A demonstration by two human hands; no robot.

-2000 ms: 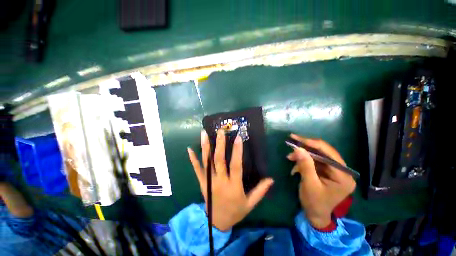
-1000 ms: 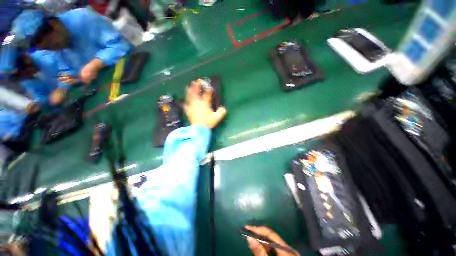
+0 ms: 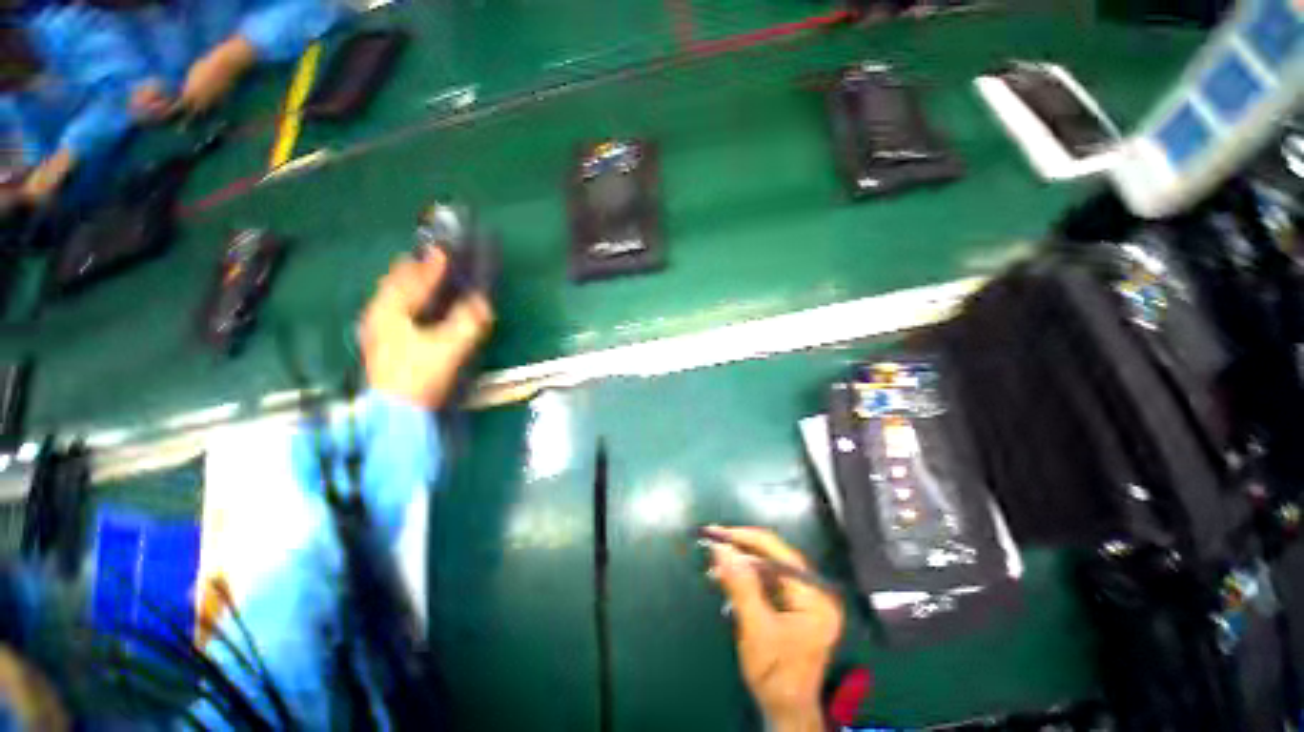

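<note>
My left hand (image 3: pixel 416 332) reaches over the pale edge strip onto the green line surface. Its fingers are on a black phone unit in its tray (image 3: pixel 466 260), whose upper end shows past the fingertips; the image is blurred there. My right hand (image 3: pixel 784 615) is low at the middle right above the bench mat, with thin tweezers (image 3: pixel 779 569) held between thumb and fingers. Another phone unit (image 3: pixel 615 200) in a black tray lies on the line, right of my left hand. A phone unit with a gold strip (image 3: pixel 898 479) lies at the right of the bench on black and white layers.
The pale edge strip (image 3: pixel 744 338) separates bench and line. More phone units (image 3: pixel 890 132) lie along the line, one on a white tray (image 3: pixel 1051 160). Black stacked trays (image 3: pixel 1037 415) are at right. A blue bin (image 3: pixel 146 569) is at lower left. Another person's hands (image 3: pixel 215 72) are upper left.
My left hand left the bench for the line, then moved left to grip another phone unit. The unit it touched a second ago now lies free. The view has shifted, and my right hand still holds the tweezers.
</note>
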